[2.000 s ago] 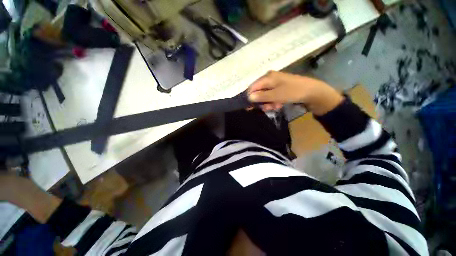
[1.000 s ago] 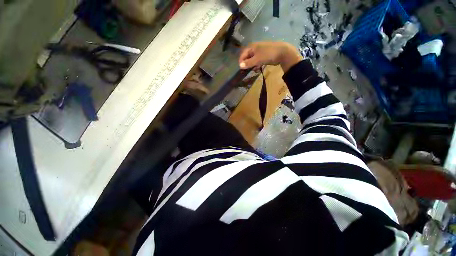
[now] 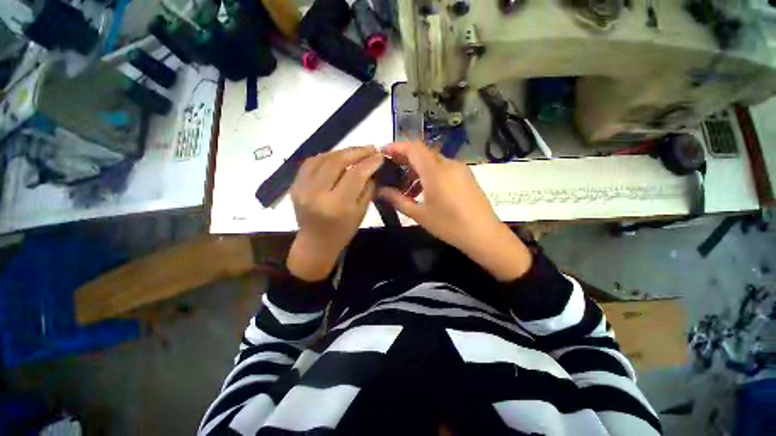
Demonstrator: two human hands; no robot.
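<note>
My left hand (image 3: 333,197) and my right hand (image 3: 444,194) meet in front of the sewing machine, just over the front part of the table. Both hold a dark strip (image 3: 390,174) between the fingertips. It looks folded or bunched there, and its lower part hangs down between the hands. Most of the strip is hidden by my fingers. A separate cut strip (image 3: 328,140) lies slanted on the white table, left of the needle plate (image 3: 407,123), partly behind my left hand.
The sewing machine head (image 3: 527,43) spans the back right. Black-handled scissors (image 3: 508,134) lie under its arm. A tape roll (image 3: 682,153) sits at the table's right end. Thread spools (image 3: 340,43) and dark pieces cluster behind left. A blue crate (image 3: 59,298) is at lower left.
The view has swung back to the machine. My hands, earlier apart with the strip stretched out, are now together with the strip gathered between them. My left hand has come back into view.
</note>
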